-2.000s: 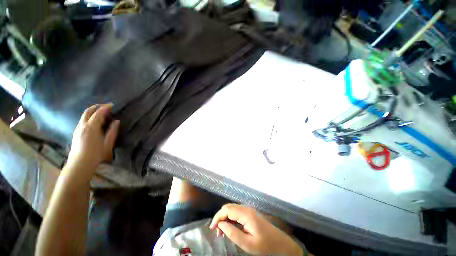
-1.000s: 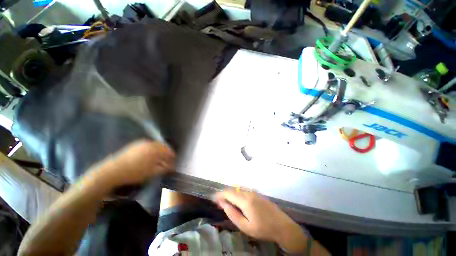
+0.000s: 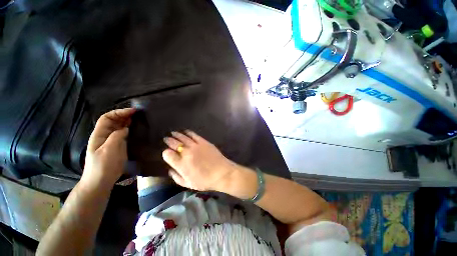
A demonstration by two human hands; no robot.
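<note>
A dark brown leather-like panel (image 3: 200, 55) lies over the table and down to the lap. A narrow pocket slit (image 3: 158, 90) runs across it. My left hand (image 3: 107, 142) pinches the panel just below the slit's left end, thumb and fingers together. My right hand (image 3: 198, 160), with a yellow ring, lies on the panel below the slit, fingers spread and slightly bent; it does not visibly grip anything. The panel's underside is hidden.
A stack of cut panels (image 3: 40, 100) lies at the left. The white sewing machine (image 3: 386, 85) stands at the right, with red-and-yellow scissors (image 3: 341, 105) under its arm. A small dark block (image 3: 403, 161) sits near the table's front edge. A butterfly-patterned blue cloth (image 3: 373, 220) is below right.
A panel has come from the stack at left across the table in front of me. My left hand now pinches it. My right hand has moved up from the lap onto it.
</note>
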